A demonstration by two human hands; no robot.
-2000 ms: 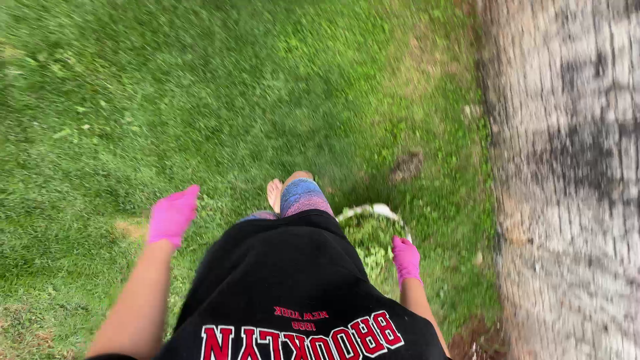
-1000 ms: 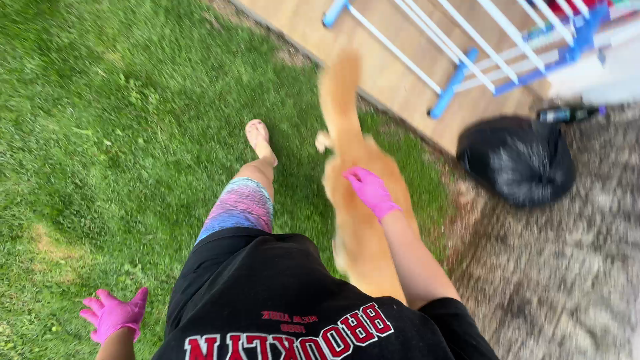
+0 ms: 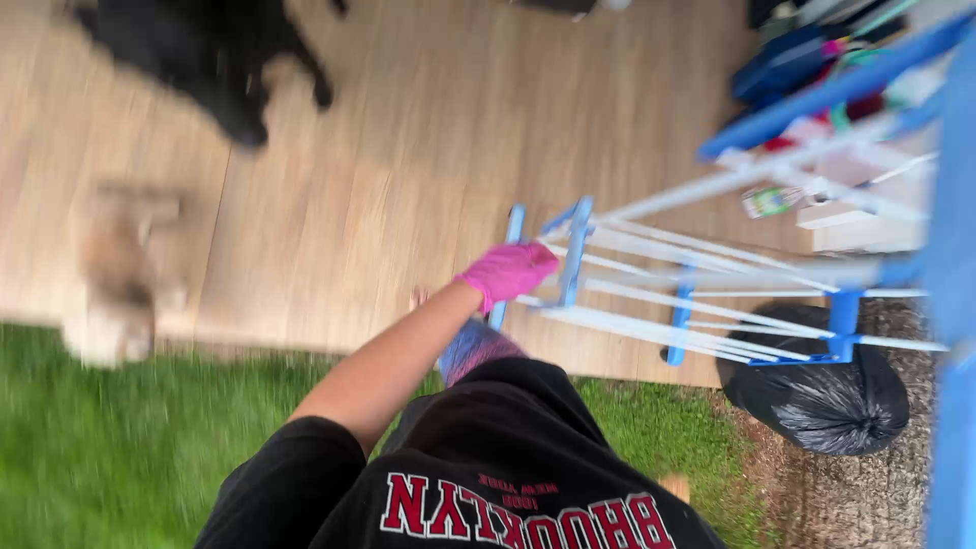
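My left hand [image 3: 511, 274], in a pink glove, reaches across in front of me to the near end of a blue and white clothes drying rack [image 3: 679, 305]. Its fingers are curled over the rack's end bars, though blur hides their exact hold. The rack's white rods run to the right, and its large blue frame parts lie close to the camera at the right edge. My right hand is out of view.
A black dog [image 3: 206, 61] and a blurred tan and white animal [image 3: 118, 282] are on the wood-look floor [image 3: 412, 152] at left. A black plastic bag [image 3: 823, 389] lies beside the floor's edge at right. Grass [image 3: 229, 442] borders the floor. Mixed items [image 3: 793, 69] are at upper right.
My left hand has moved from over the grass to the drying rack. My right hand, earlier on a tan dog's back, has left the view. The view has shifted onto the wood-look floor.
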